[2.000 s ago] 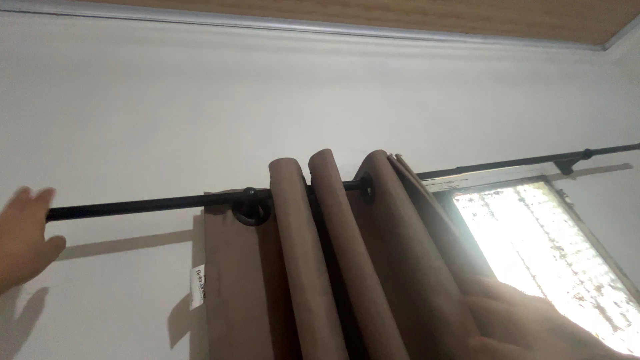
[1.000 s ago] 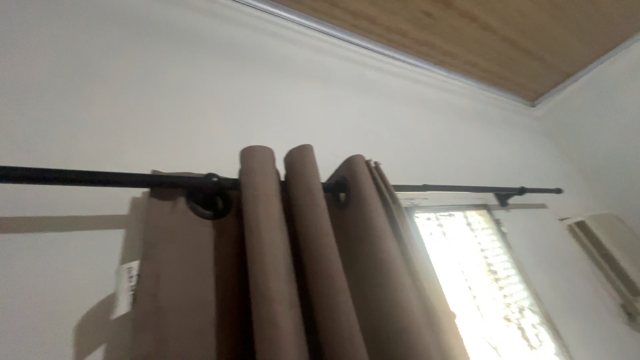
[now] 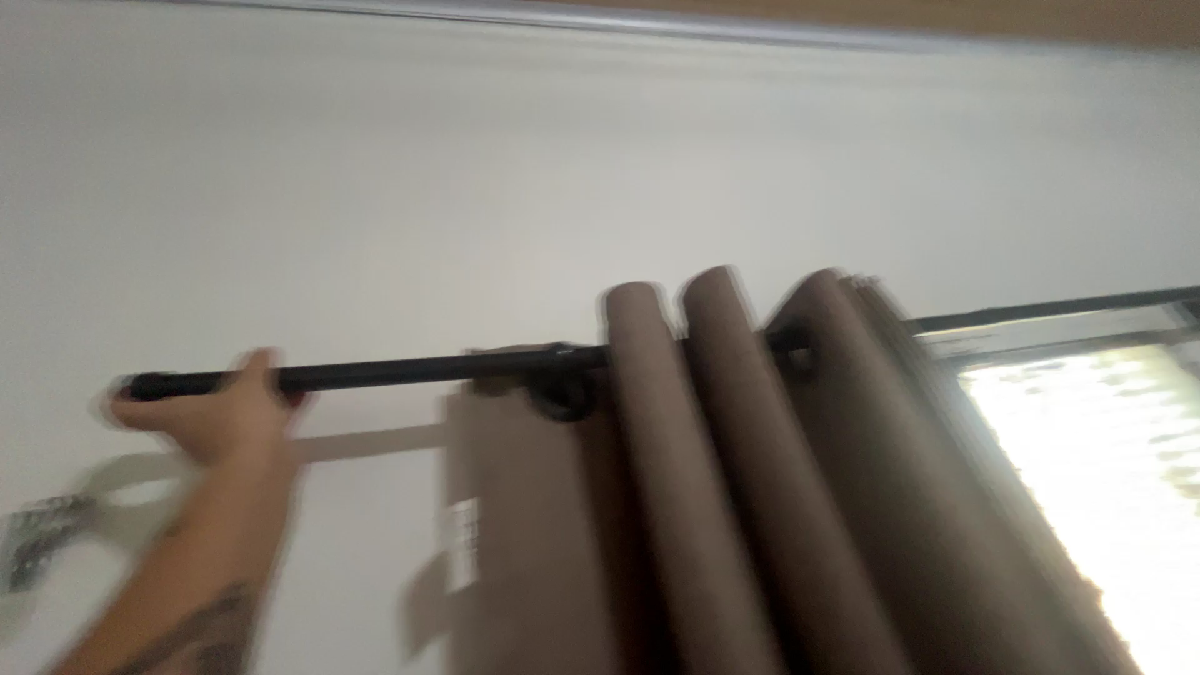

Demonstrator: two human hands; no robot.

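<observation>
My left hand [image 3: 220, 403] grips the black curtain rod [image 3: 394, 372] close to its left end, with the fingers behind the rod and the thumb reaching along toward the end cap. The rod runs across the view, rising slightly to the right. A brown grommet curtain [image 3: 525, 525] hangs bunched on it in several folds, right of my hand. Below the rod, at the curtain's left part, a round black bracket or ring [image 3: 562, 394] shows. A small white label [image 3: 464, 544] with writing is on the curtain's left edge. My right hand is out of view. The picture is blurred.
Behind the rod stands a pale wall [image 3: 422, 206], with a wooden ceiling [image 3: 1078, 21] and its light trim above. A bright window [image 3: 1106, 469] lies right of the curtain. At the far lower left is a blurred grey and dark thing [image 3: 42, 539] that I cannot identify.
One second ago neither hand was in view; now my left hand holds the rod near its left end. Two seconds ago my right hand was by the curtain at the lower right. The view has shifted.
</observation>
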